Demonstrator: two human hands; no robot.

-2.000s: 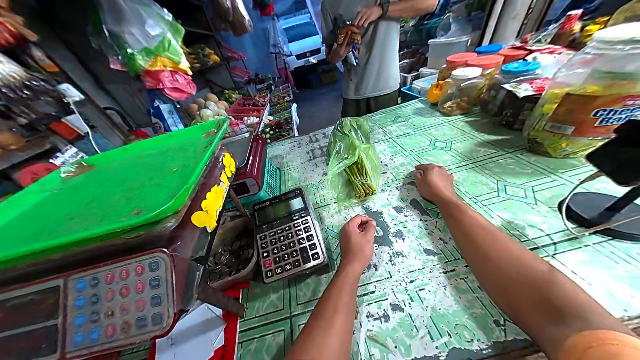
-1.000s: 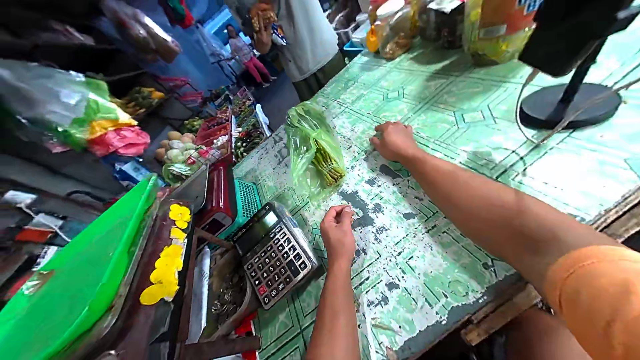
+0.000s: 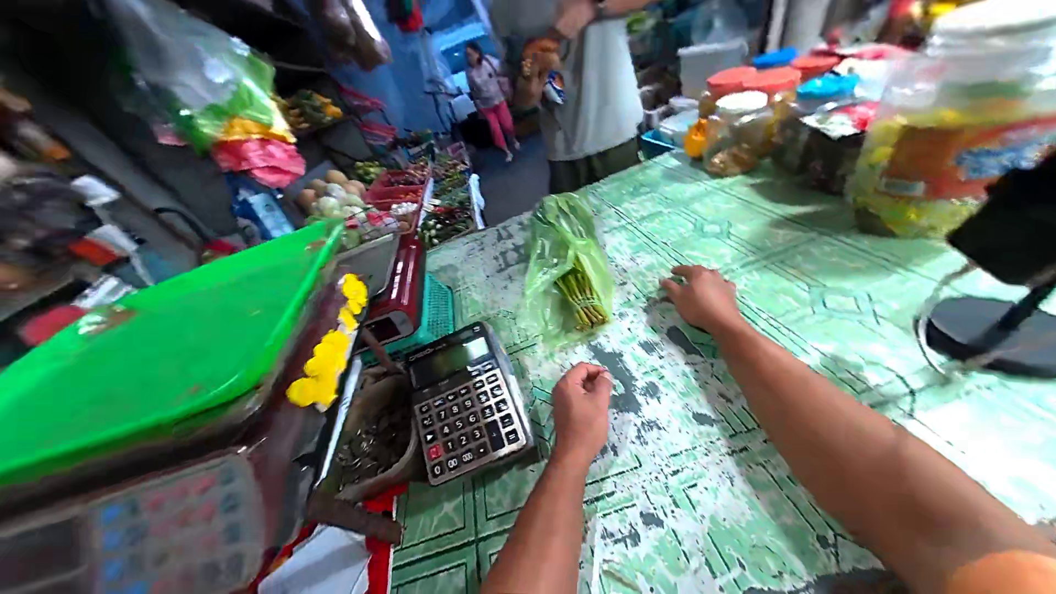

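My left hand point(image 3: 582, 404) rests on the worn green patterned tabletop point(image 3: 660, 478), fingers curled with nothing visible in them, just right of a calculator point(image 3: 470, 404). Farther right, my right hand point(image 3: 701, 295) lies on the same surface, fingers loosely bent, nothing seen in it. Between and beyond the hands is a bundle of green stalks point(image 3: 582, 293) inside a thin green plastic bag point(image 3: 561, 223), its stalk ends toward me. Neither hand touches the bag. A container of coins point(image 3: 375, 437) stands left of the calculator.
A weighing scale with a green tray point(image 3: 181, 330) fills the left. Plastic jars point(image 3: 738, 136) and a large labelled jar point(image 3: 932, 157) stand at the back right, near a black stand point(image 3: 990, 330). A person point(image 3: 594, 99) stands beyond the table; another person point(image 3: 491, 95) is farther back.
The view has swung about and partly back. Both hands remain on the tabletop near the bagged stalks, with no plain change in what they hold.
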